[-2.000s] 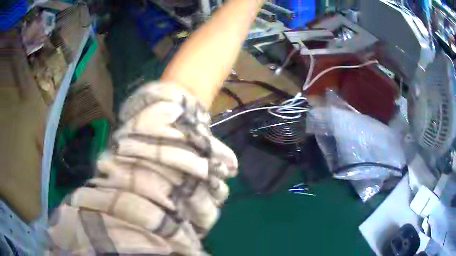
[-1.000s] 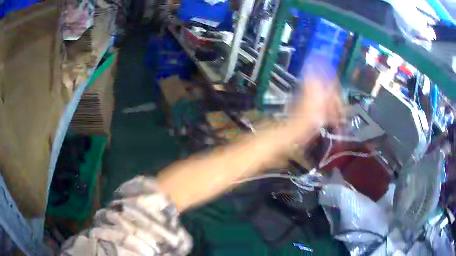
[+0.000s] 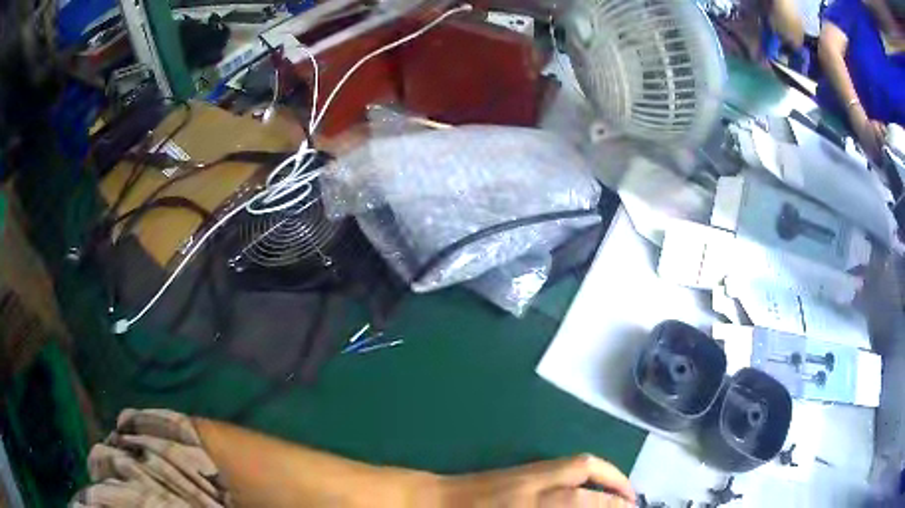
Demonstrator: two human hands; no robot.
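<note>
My left hand [image 3: 546, 486] reaches in from the left along the bottom edge. Its lower part is cut off, so I cannot tell what its fingers do. Its fingertips are beside small dark three-armed pieces [image 3: 724, 491] on the white sheet [image 3: 595, 342] at the bottom right. Two dark grey cup-shaped housings stand side by side on the sheet, open side up, each with a central post: one [image 3: 680, 369] is farther back, the other [image 3: 754, 417] nearer and to the right. My right hand is not in view.
Green mat [image 3: 447, 367] with thin sticks [image 3: 372, 342]. Behind it are a bubble-wrap bag [image 3: 476, 189], a wire spiral [image 3: 288, 238], a white cable [image 3: 288, 189] and a fan [image 3: 650, 69]. Flattened cartons [image 3: 794, 233] lie at right; another person's arm [image 3: 843, 79] shows at top right.
The view has swung right and down to the bench, bringing the housings and cartons into view. My left arm has lowered from its raised, outstretched position to the bottom edge.
</note>
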